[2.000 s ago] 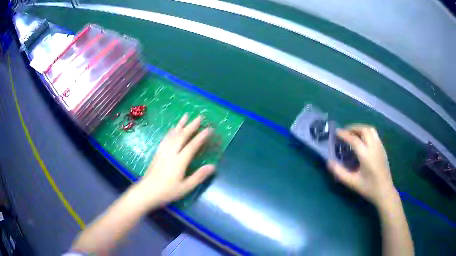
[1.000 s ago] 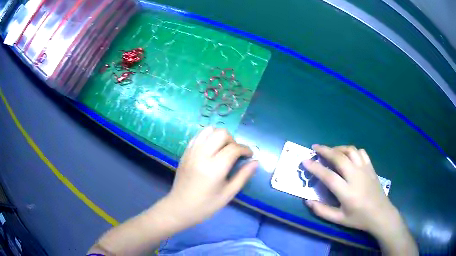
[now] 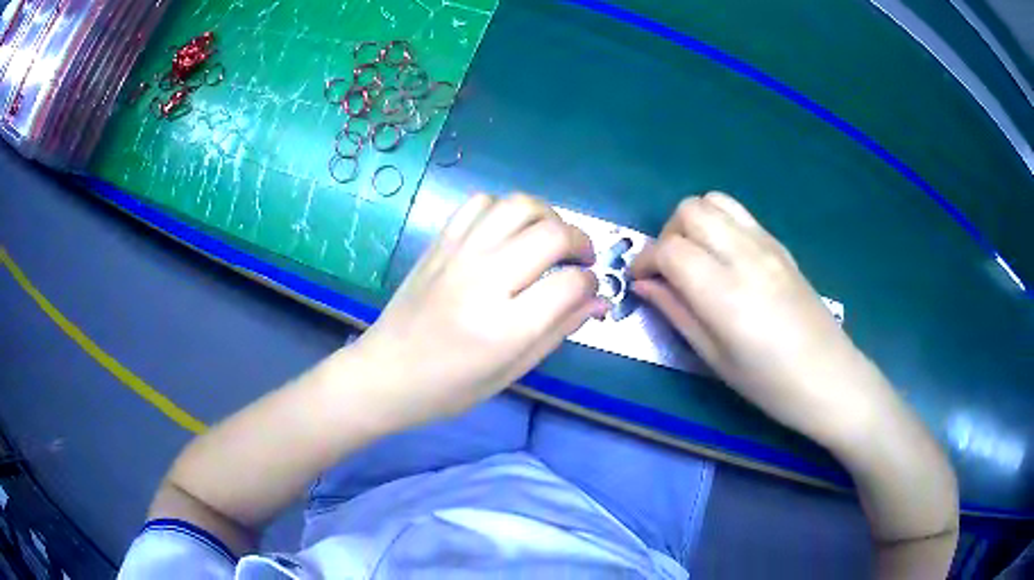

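A flat silver metal panel (image 3: 643, 335) lies on the dark-green surface in front of me, its middle and right parts partly covered by my hands. My left hand (image 3: 499, 283) is at its left part, thumb and fingers bent close together at a round opening with dark spoke-like shapes. My right hand (image 3: 726, 295) lies over the panel, its fingertips at the right side of the same opening. A small pale curved shape shows between the two hands. Whether either hand pinches a ring is not clear. Thin red rings (image 3: 387, 137) lie loose on the green mat.
The brighter green mat (image 3: 267, 170) is at the left. It bears a bright-red clump (image 3: 193, 54) of small parts. A stack of clear trays (image 3: 85, 79) with red strips stands at the far left. Blue lines (image 3: 771, 102) run along the surface; grey floor is at the left.
My left hand has come from the mat area to the panel. My right hand has drawn the panel from beyond the blue line to the near edge. The view has shifted.
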